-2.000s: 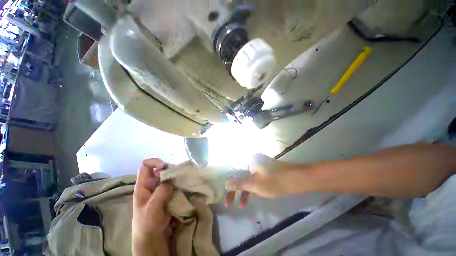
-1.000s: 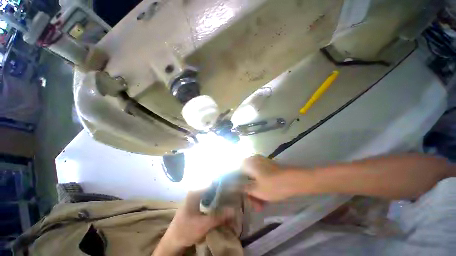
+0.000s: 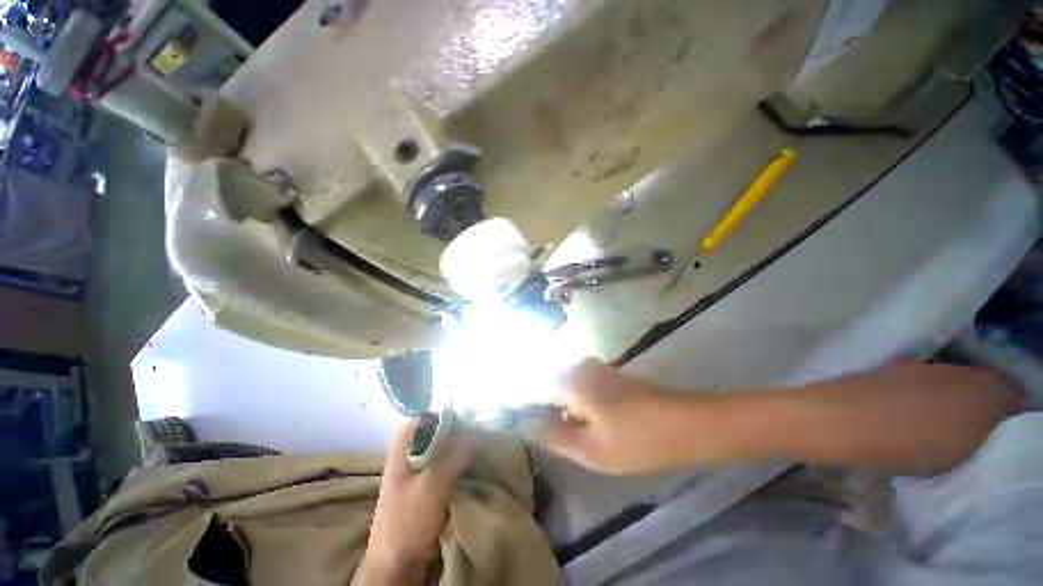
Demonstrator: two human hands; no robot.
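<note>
The tan lining (image 3: 309, 492) lies bunched at the front left, with a small dark opening at its lower left. My left hand (image 3: 414, 492) grips a folded edge of it, just below the glare. My right hand (image 3: 606, 424) holds the cloth's edge at the right of the glare; its fingertips are partly washed out. The sewing machine head (image 3: 572, 126) fills the upper view, with a white knob (image 3: 486, 260). The needle area (image 3: 503, 343) is hidden by bright lamp glare.
A yellow-handled tool (image 3: 749, 200) and a black bent tool (image 3: 835, 124) lie on the machine bed to the right. Checked cloth (image 3: 172, 441) shows at the lining's left edge. A measuring strip (image 3: 675, 521) runs along the table's front edge.
The view has shifted across the machine. Both hands have come closer together near the glare, and the cloth between them has been turned and brought up to the needle area.
</note>
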